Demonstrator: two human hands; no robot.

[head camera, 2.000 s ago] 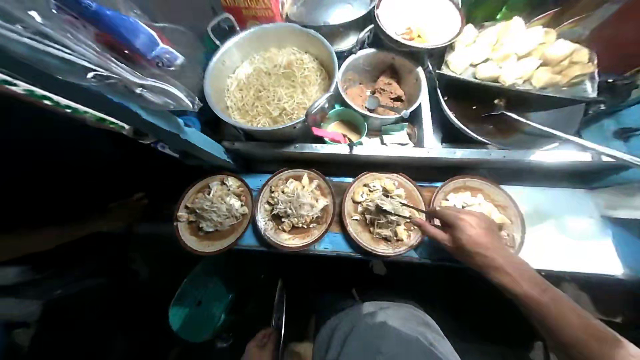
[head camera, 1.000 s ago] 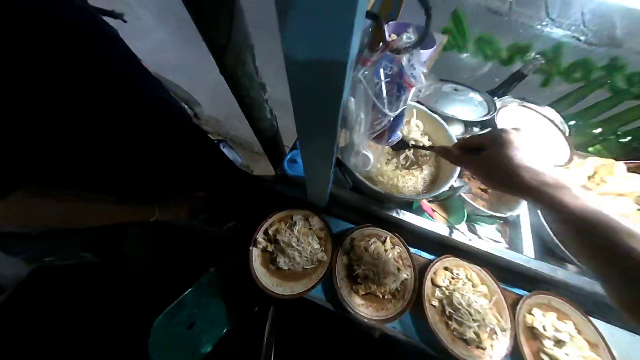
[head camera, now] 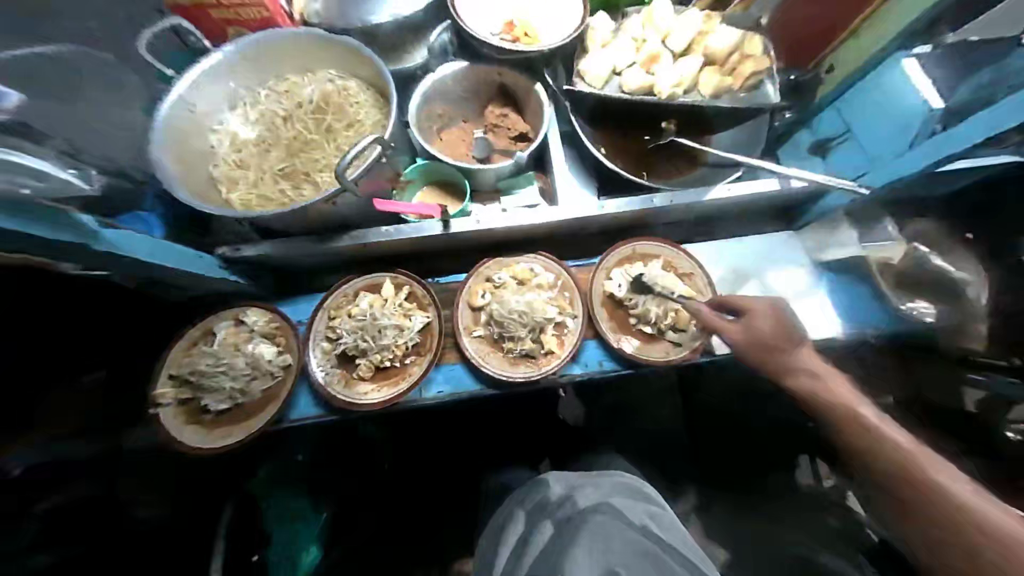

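My right hand (head camera: 748, 332) grips the handle of a dark-tipped utensil (head camera: 664, 294), likely a spoon or fork; its tip rests on the food in the rightmost plate (head camera: 628, 340). Three more brown-rimmed plates stand to the left in a row: one (head camera: 520, 372) with bean sprouts over chopped pieces, another (head camera: 372, 396) with the same kind of food, and the leftmost (head camera: 200, 436), tilted in view. A large aluminium pot (head camera: 180, 136) behind them holds bean sprouts (head camera: 292, 132). My left hand is not in view.
Behind the metal ledge (head camera: 512, 226) stand a pot of brown paste (head camera: 456, 132), a green cup (head camera: 460, 178) with a pink-handled utensil (head camera: 408, 207), and a wok of dark sauce (head camera: 652, 156) with a ladle (head camera: 768, 166). A tray of fried pieces (head camera: 672, 52) sits above the wok. Plastic bags (head camera: 932, 272) lie right.
My right hand has moved from the bean sprout pot to the rightmost plate with the utensil. The view has swung back right. My left hand, low in the oldest frame, is out of sight.
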